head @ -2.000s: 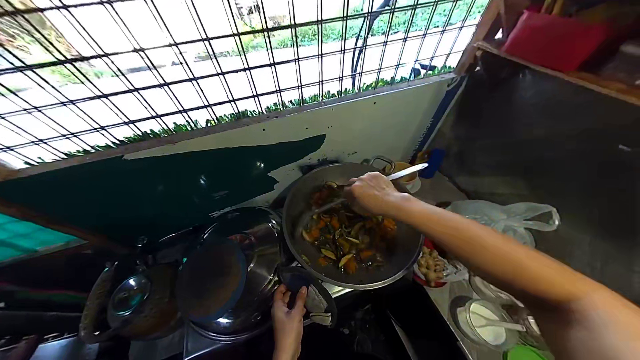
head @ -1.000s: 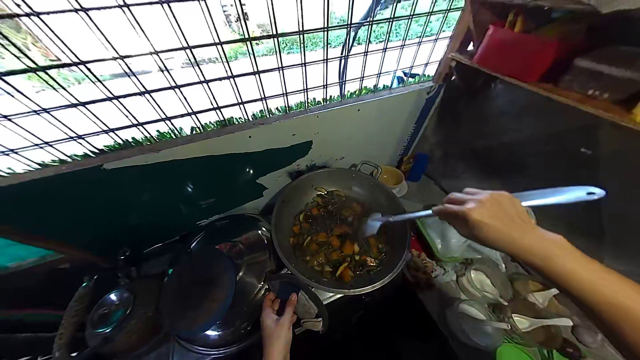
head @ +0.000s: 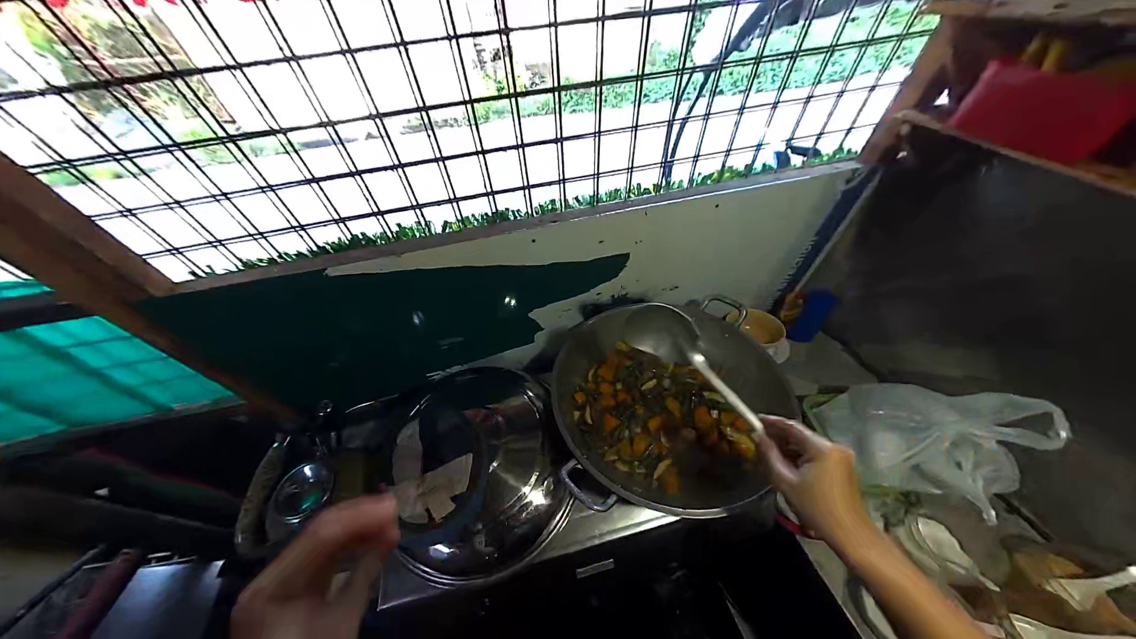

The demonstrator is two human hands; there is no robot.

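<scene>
A wide metal wok sits on the stove and holds chopped orange squash and other vegetables in dark liquid. My right hand grips the handle of a metal ladle, whose bowl rests inside the wok near its far rim. Raised and blurred, my left hand is in front of the lidded pot, fingers parted, with nothing seen in it. A cloth or pot holder lies on the dark, shiny lid of that pot, left of the wok.
The wok's loop handle points toward the pot. A yellowish cup and a blue object stand behind it. To the right are a plastic bag and bowls with spoons. A smaller lidded pot stands left. Wire mesh rises behind.
My left hand has let go of the cloth by the wok's handle and moved left. My right hand has brought the ladle from the wok's right side, its bowl now near the far rim.
</scene>
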